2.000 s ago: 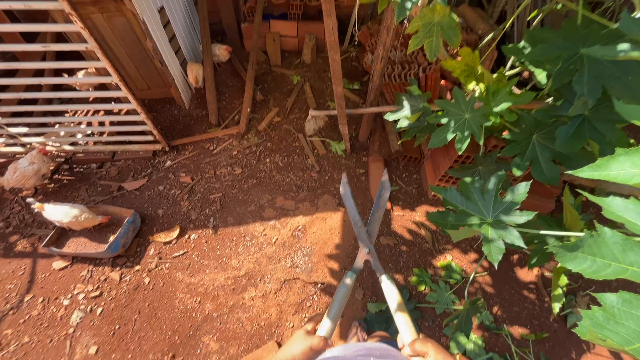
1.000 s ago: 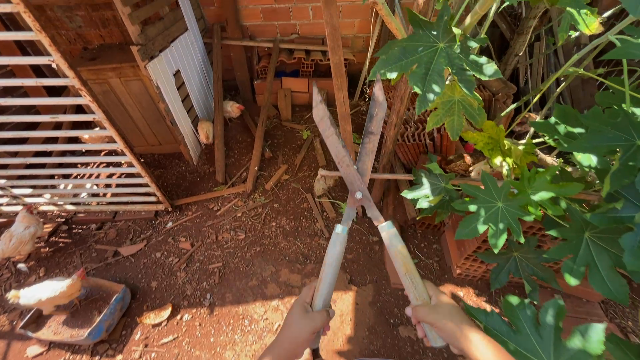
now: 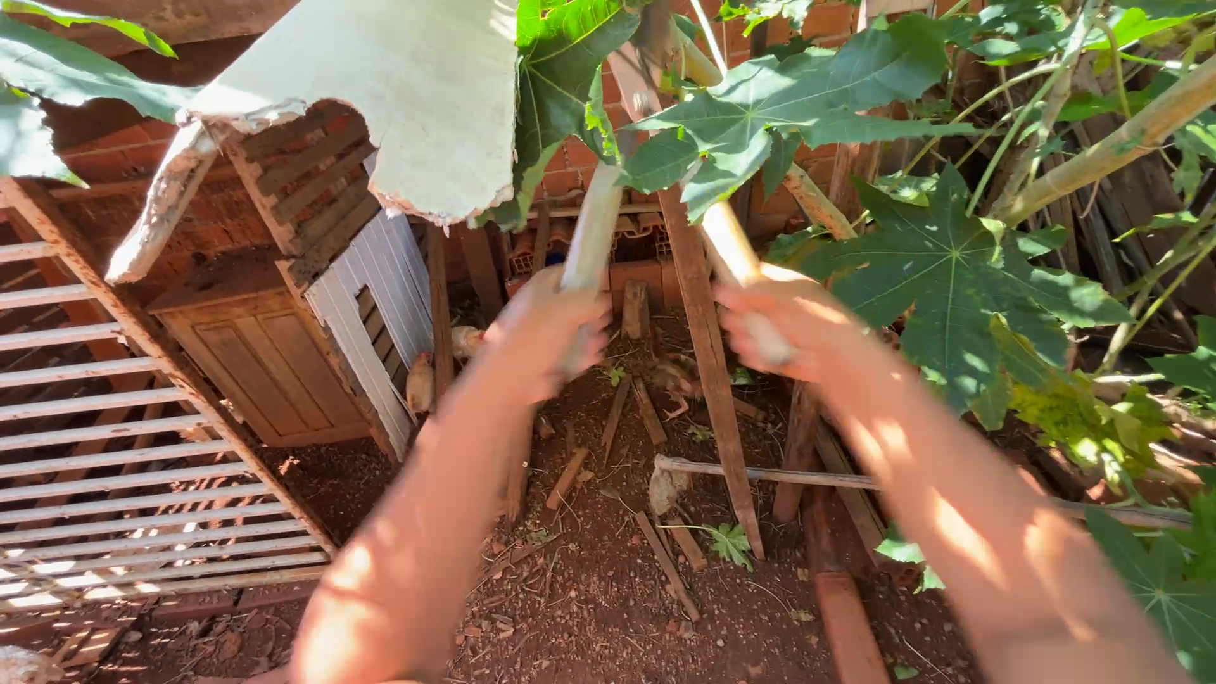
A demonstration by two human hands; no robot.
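My left hand (image 3: pixel 551 328) grips the left wooden handle (image 3: pixel 595 228) of a pair of hedge shears, and my right hand (image 3: pixel 784 323) grips the right handle (image 3: pixel 730 242). Both arms reach forward and up, with the handles apart. Large green lobed leaves (image 3: pixel 750 119) cover most of the blades near the top centre, so whether the blades touch a stem cannot be told. A pale stem (image 3: pixel 819 201) runs down to the right just beyond the right handle.
A broken pale sheet (image 3: pixel 446 104) hangs at upper left. A rusty slatted metal gate (image 3: pixel 142 418) and a wooden cabinet (image 3: pixel 275 366) stand at left. A wooden post (image 3: pixel 703 380) leans mid-view. Wood scraps (image 3: pixel 665 565) lie on red soil; leafy branches (image 3: pixel 1121 142) fill the right.
Both hands have raised the shears from low in view up into the leaves. The view has tilted up, and the pale sheet has come into sight.
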